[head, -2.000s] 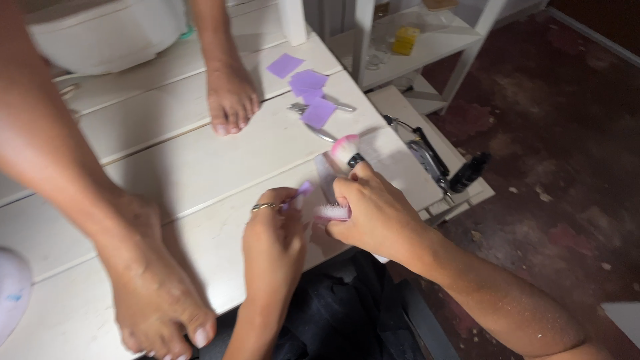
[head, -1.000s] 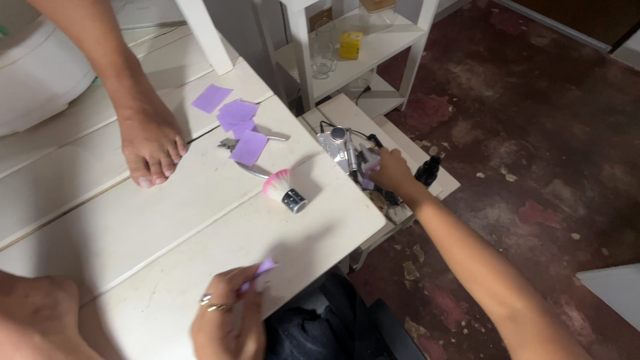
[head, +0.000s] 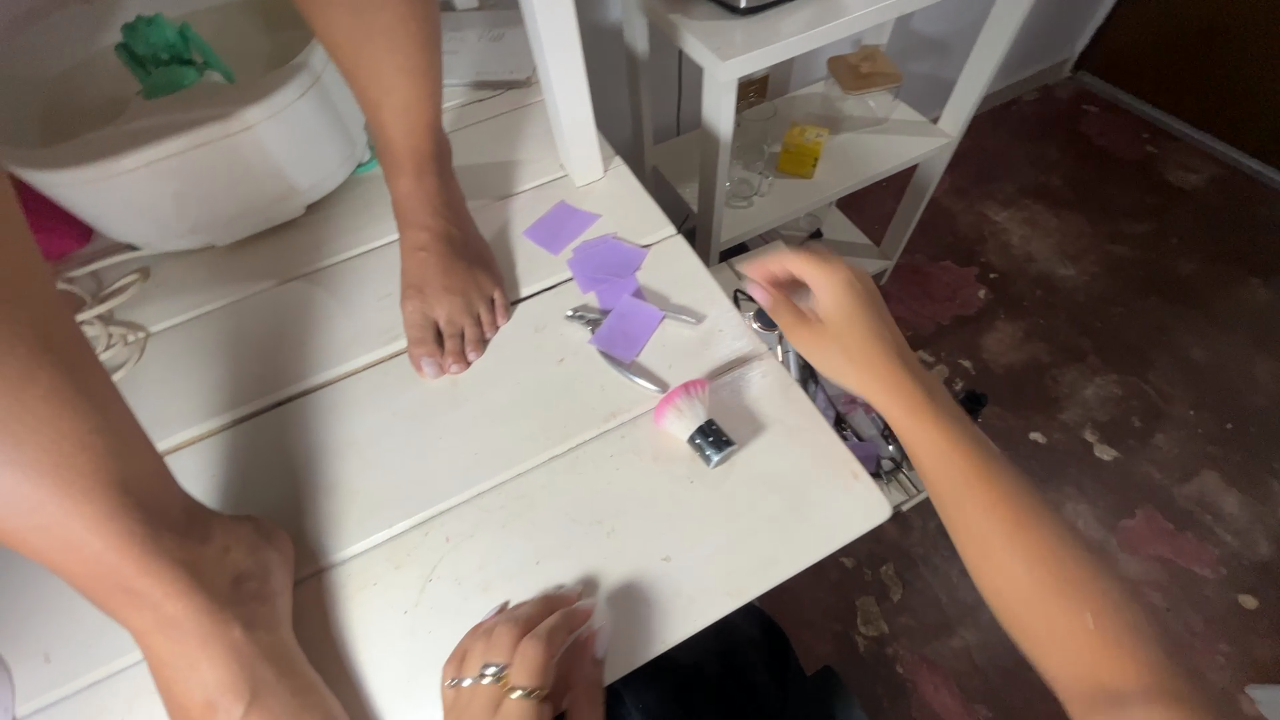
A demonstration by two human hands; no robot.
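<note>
My left hand (head: 525, 655), with rings, rests at the near edge of the white slatted wooden table; its fingers are curled and I cannot tell whether they hold anything. My right hand (head: 825, 315), blurred, hovers over the table's right edge above a lower shelf of tools; nothing shows in its fingers. A pink and white dusting brush (head: 692, 422) lies near that edge. Purple square sheets (head: 628, 328) partly cover metal nippers (head: 632, 372) beyond it. Another person's foot (head: 450, 300) stands left of the sheets, and a second foot (head: 235, 640) is at lower left.
A white basin (head: 230, 170) holding a green thing (head: 165, 55) stands at the back left, with a coiled cable (head: 115, 320) beside it. A white shelf unit (head: 850, 150) with a yellow packet (head: 802, 150) and glassware stands behind the right edge. A table post (head: 565, 90) rises at the back.
My right hand has left the brush and a pale tool it held two seconds ago, reached to the lower shelf, and now is above its back part. The brush lies on the table. The view has shifted.
</note>
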